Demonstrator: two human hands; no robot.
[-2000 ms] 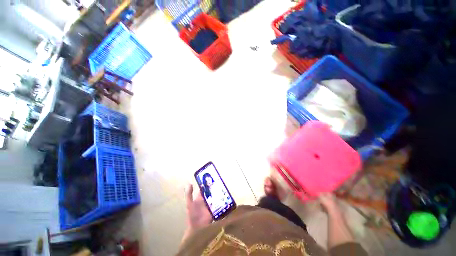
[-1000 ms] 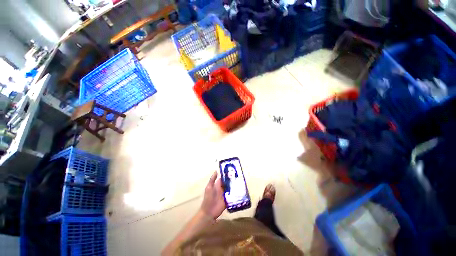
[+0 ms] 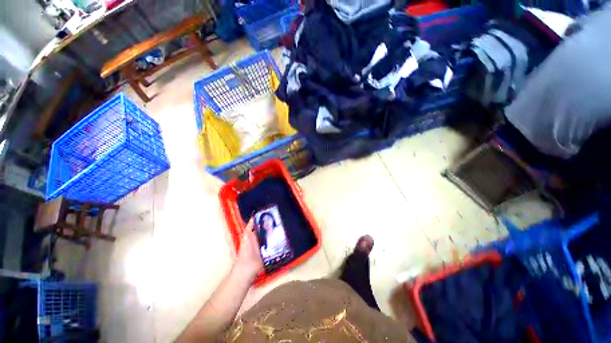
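My left hand holds a smartphone with a bright screen that shows a picture of a person with dark hair. The phone is in front of a red-orange plastic basket on the floor, which holds dark cloth. The phone hides part of that cloth. My right hand is not in view.
A blue crate with a yellow sack stands behind the basket. Navy and white garments are piled beyond. A blue crate, a wooden stool and a bench are left. Another red basket and a seated person are right.
The view has moved forward; the red-orange basket is now close, behind the phone. The pink stool seen first, with my right hand at it, has left view. My left hand still holds the phone.
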